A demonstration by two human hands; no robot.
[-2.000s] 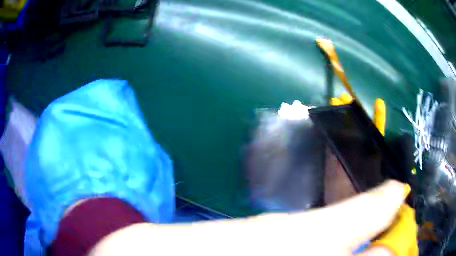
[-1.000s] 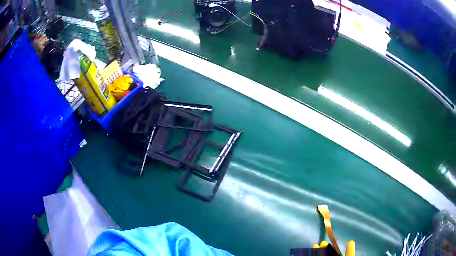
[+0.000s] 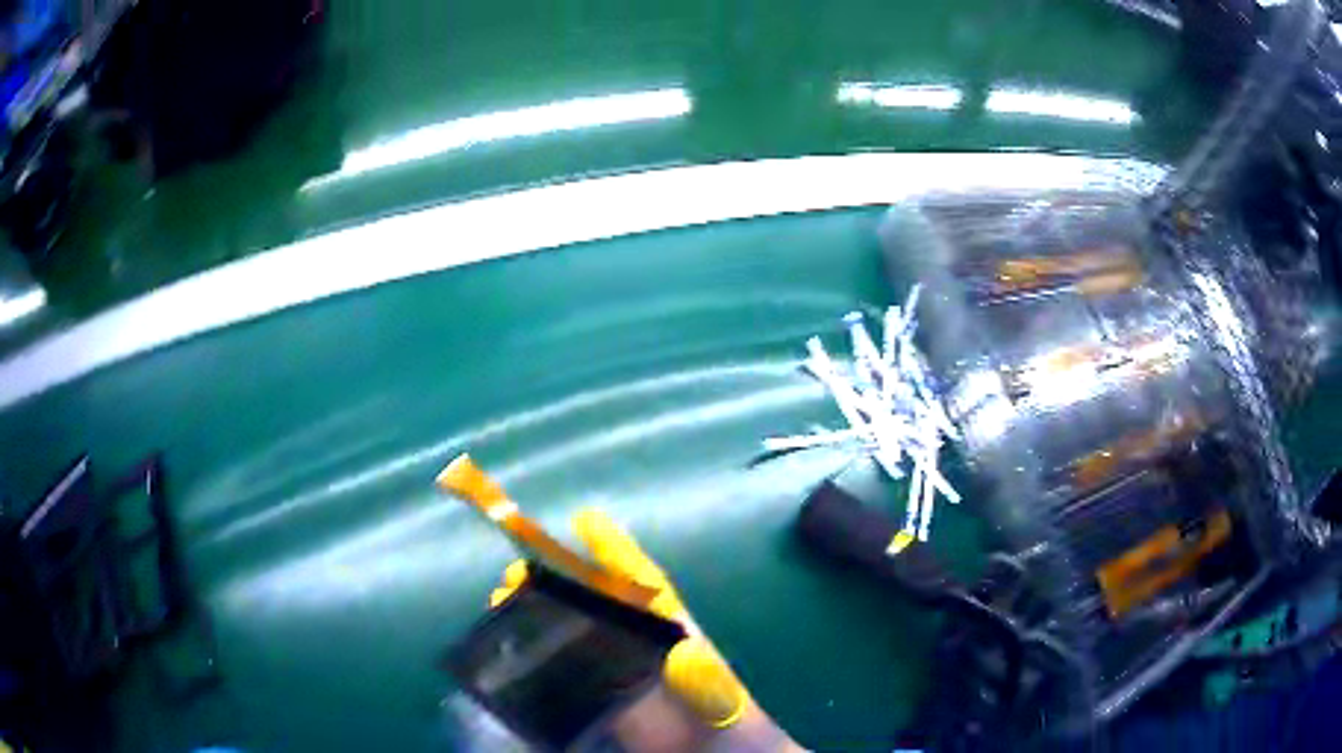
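A dark, glossy flat panel [image 3: 552, 662] with an orange ribbon cable [image 3: 508, 518] lies low and left of the middle. The ribbon points up and left. A hand in yellow finger cots, which looks like my right hand [image 3: 670, 647], holds the panel, with fingertips behind its upper edge and one finger at its right side. The palm is partly hidden by the panel and cut off by the bottom edge. My left hand is not in view. The picture is blurred.
Thin black frames [image 3: 96, 574] lie at the far left. White sticks [image 3: 883, 405], a dark corded tool [image 3: 868, 544] and clear trays [image 3: 1060, 346] with orange ribbons are on the right. A pale edge strip [image 3: 589, 209] crosses behind; a black housing [image 3: 221, 74] is beyond it.
The view has swung right. The frames have shifted to the left edge, the blue bin has left the picture, and the trays and tool have come into view. The panel remains held.
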